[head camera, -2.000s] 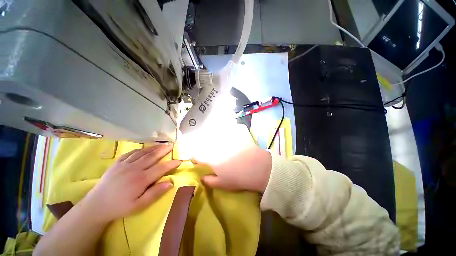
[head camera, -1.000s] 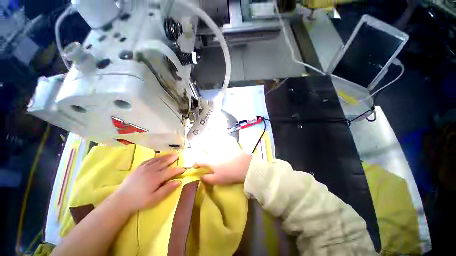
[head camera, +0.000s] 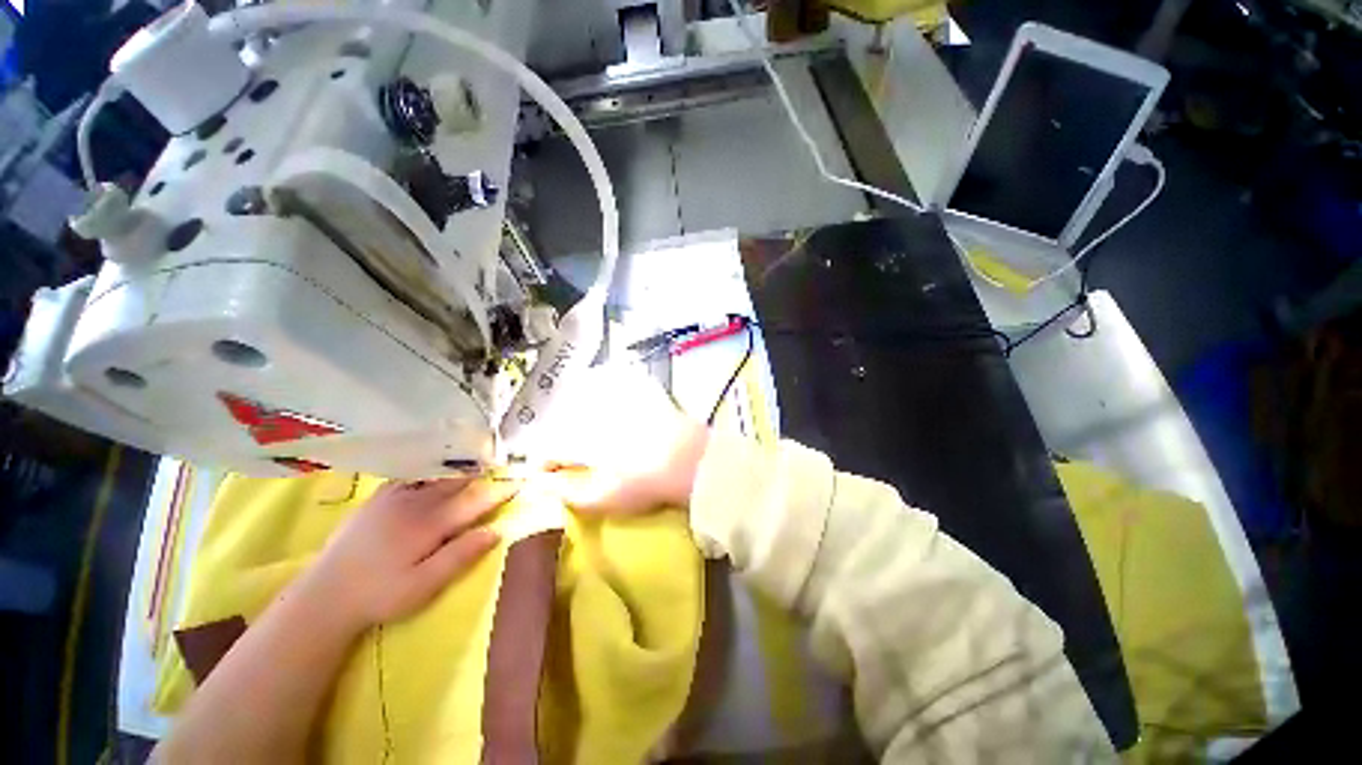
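A yellow bag body (head camera: 436, 658) with brown trim (head camera: 521, 643) lies bunched on the pale plate, its upper edge at the needle area of the white sewing machine head (head camera: 284, 351). My left hand (head camera: 396, 546) lies on the bag with its fingers spread near the needle. My right hand (head camera: 639, 466) is on the right side of the bag's upper edge, its fingers bent on the yellow material; strong glare washes out part of it and the needle area. A second brown patch (head camera: 211, 647) shows at the bag's left side.
A red-and-black pen-like tool (head camera: 710, 335) with a cord lies behind my right hand. A black board (head camera: 911, 404) covers the plate on the right. A control screen (head camera: 1058, 138) stands at the back right. A yellow piece (head camera: 1173, 583) lies at the right. A white hose (head camera: 586, 150) curves beside the needle.
The camera view has tilted and shifted, showing more of the machine head and screen. Both hands stay at the bag's upper edge near the needle, and the bag's folds on the right have changed slightly.
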